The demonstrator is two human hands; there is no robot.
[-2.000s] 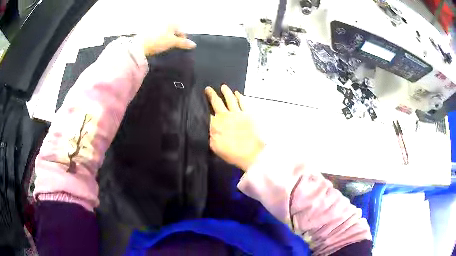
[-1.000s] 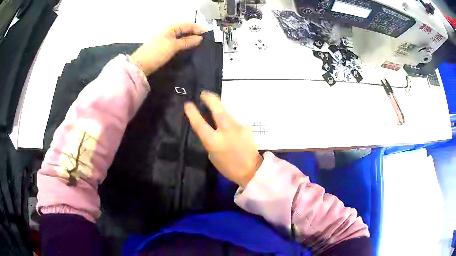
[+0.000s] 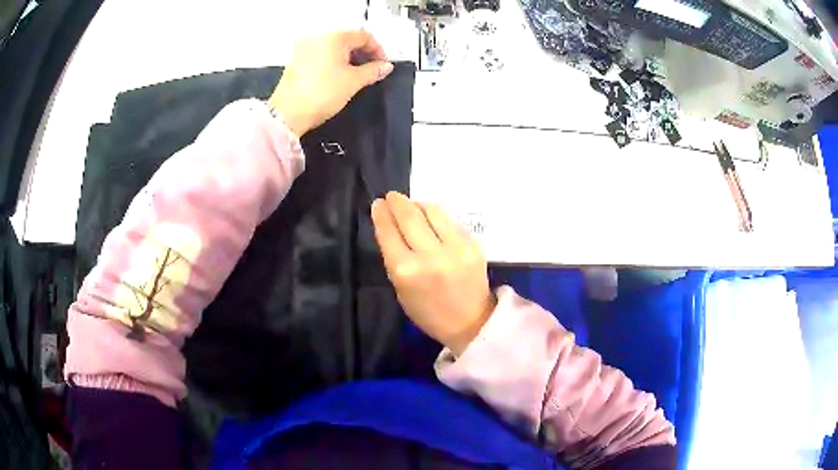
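Note:
A black fabric panel (image 3: 266, 275) lies over the left part of the white table and down over my lap. A small white outlined mark shows on it, and a long seam or zip line (image 3: 349, 266) runs down it. My left hand (image 3: 335, 78) pinches the panel's top edge near its right corner. My right hand (image 3: 432, 262) has its fingertips closed on the panel's right edge strip. The presser foot area (image 3: 430, 41) of the sewing machine is just right of and beyond the top corner; the panel is not under it.
The machine's control panel (image 3: 712, 32) is at the upper right. A pile of small black-and-white pieces (image 3: 636, 106) lies below it. Thread snips (image 3: 734, 186) lie right of the pile. A blue bin (image 3: 691, 367) with white sheets (image 3: 749, 376) is at lower right. Black fabric hangs at far left.
The panel's top right corner has come close to the presser foot area. My right hand, earlier spread over the fabric, now has its fingers together at the edge strip. The view has shifted.

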